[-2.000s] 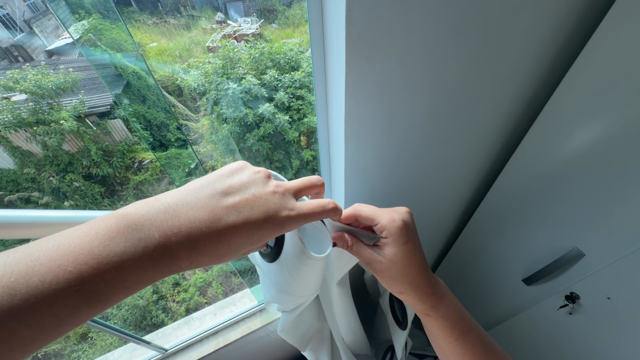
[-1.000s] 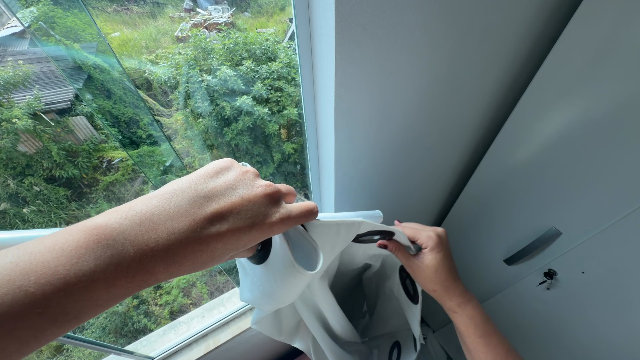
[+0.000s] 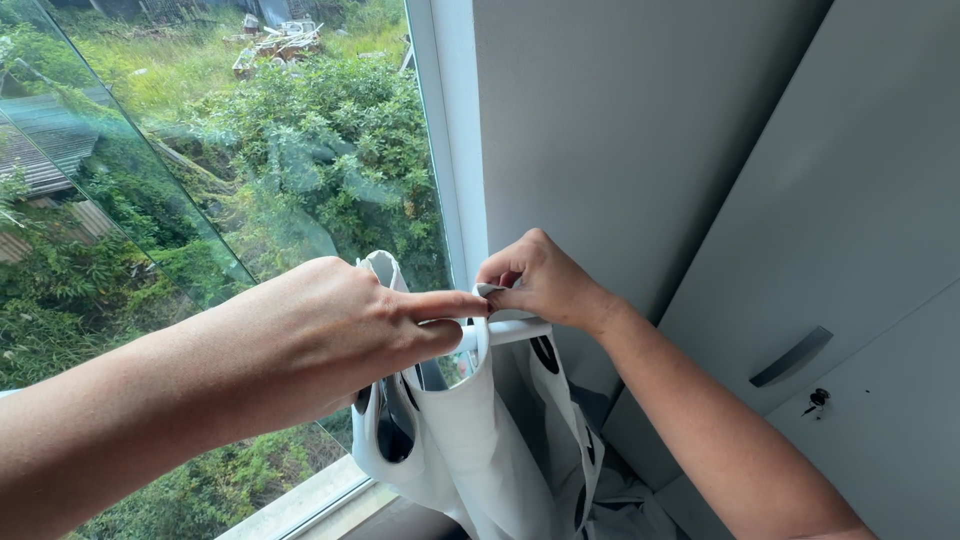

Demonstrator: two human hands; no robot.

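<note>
A white curtain (image 3: 469, 427) with dark eyelets hangs in folds around a white curtain rod (image 3: 517, 330), whose end shows by the window's corner. My left hand (image 3: 390, 322) is over the rod and bunched curtain, its index finger reaching to the fabric edge; its other fingers are partly hidden behind the cloth. My right hand (image 3: 540, 281) pinches the curtain's top edge between thumb and fingers, just above the rod. Below it, a curtain section with dark eyelets hangs from near the rod's end.
A glass window (image 3: 300, 180) with a white frame (image 3: 457, 150) stands at left, with plants outside. A grey-white wall panel (image 3: 600, 112) is behind my right hand. At right is a cabinet door (image 3: 840, 225) with a handle (image 3: 791, 356) and keys (image 3: 816, 403) in a lock.
The spread curtain edge in my right hand a second ago is now gathered at the rod. My right hand has moved up and in toward my left hand.
</note>
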